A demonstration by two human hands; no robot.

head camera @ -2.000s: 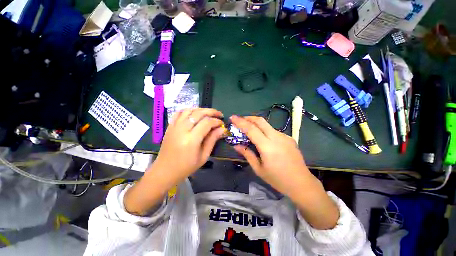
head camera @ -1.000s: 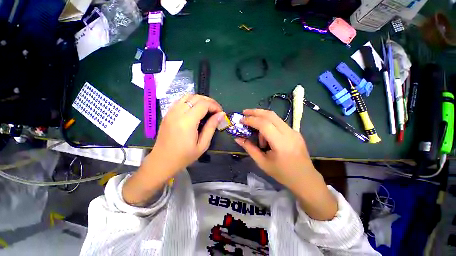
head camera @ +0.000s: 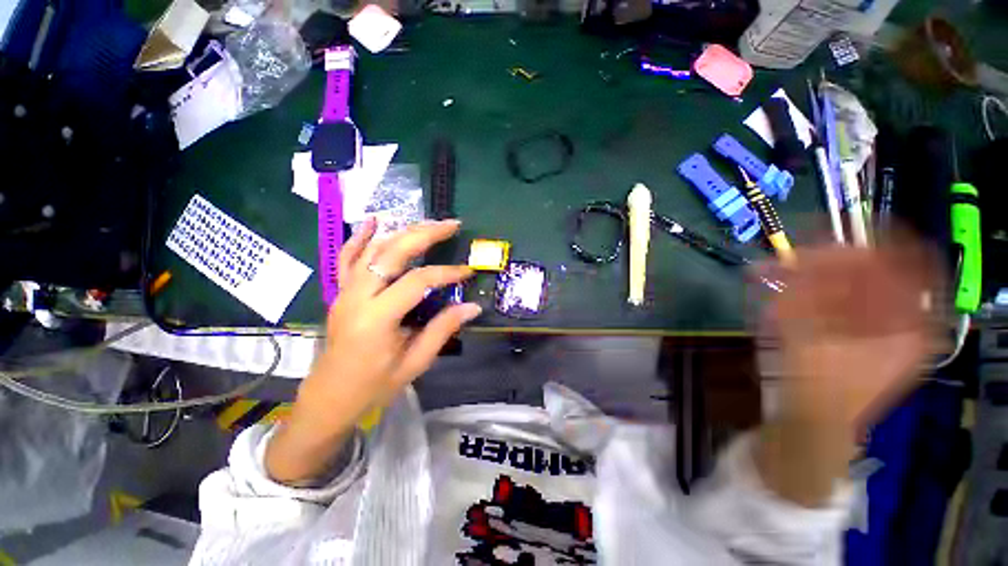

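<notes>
A small watch board (head camera: 523,290) lies on the green mat near its front edge. A yellow and white battery (head camera: 489,255) lies at its upper left, very close to it. My left hand (head camera: 387,304) is just left of both, fingers apart, not holding them. Something dark under its fingers is partly hidden. My right hand (head camera: 851,332) is strongly blurred at the right front, near the tip end of the yellow-black screwdriver (head camera: 766,210); I cannot tell whether it holds anything.
A cream stick (head camera: 639,243), black housing ring (head camera: 597,232) and tweezers (head camera: 699,238) lie right of the board. A thinner ring (head camera: 539,157) lies behind. A purple-strap watch (head camera: 335,146) and label sheet (head camera: 238,260) are left. Blue straps (head camera: 718,197) and a green-black tool (head camera: 965,249) are right.
The board and battery were between both hands and now lie on the mat. My left hand has let go with fingers spread. My right hand has moved far to the right.
</notes>
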